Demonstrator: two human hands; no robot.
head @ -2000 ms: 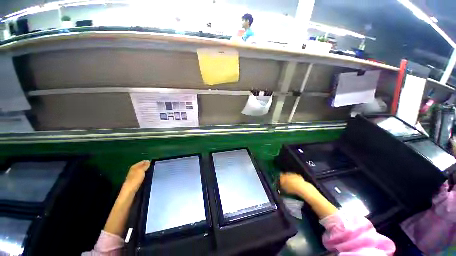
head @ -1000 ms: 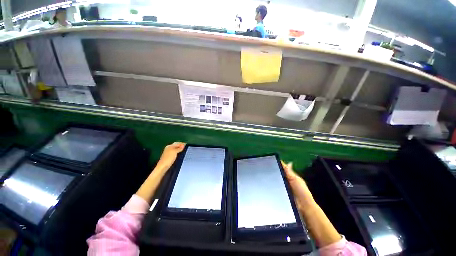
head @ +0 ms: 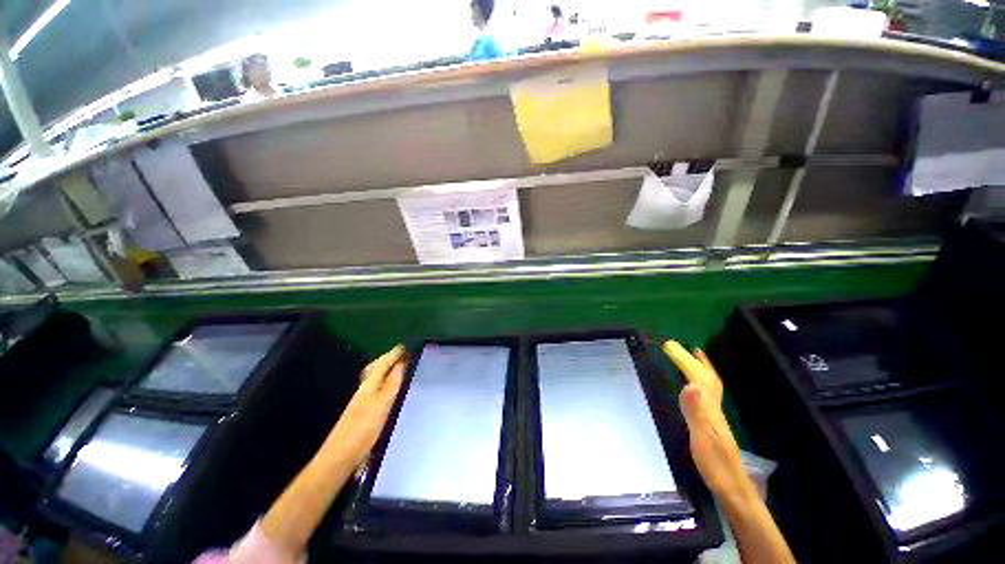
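A black foam tray [head: 523,544] lies in front of me with two tablets side by side, the left tablet [head: 446,424] and the right tablet [head: 604,424]. Both screens are lit pale grey-white with faint lines. My left hand [head: 378,394] is at the tray's upper left side, fingers pointing forward; whether it grips the edge is unclear. My right hand [head: 702,399] is beside the tray's upper right side, fingers extended, nothing seen in it; contact with the tray is unclear.
A left tray [head: 259,441] and a right tray [head: 760,331] hold more tablets on the green bench [head: 496,297]. Crumpled clear plastic [head: 756,472] lies right of my right forearm. Ahead, the rack carries an instruction sheet [head: 463,226], yellow paper [head: 562,116] and white pouch [head: 670,201].
My right hand has come from the gap between trays to the middle tray's right side, and now its fingers show spread out. The two tablets now lie more evenly side by side. The view has shifted.
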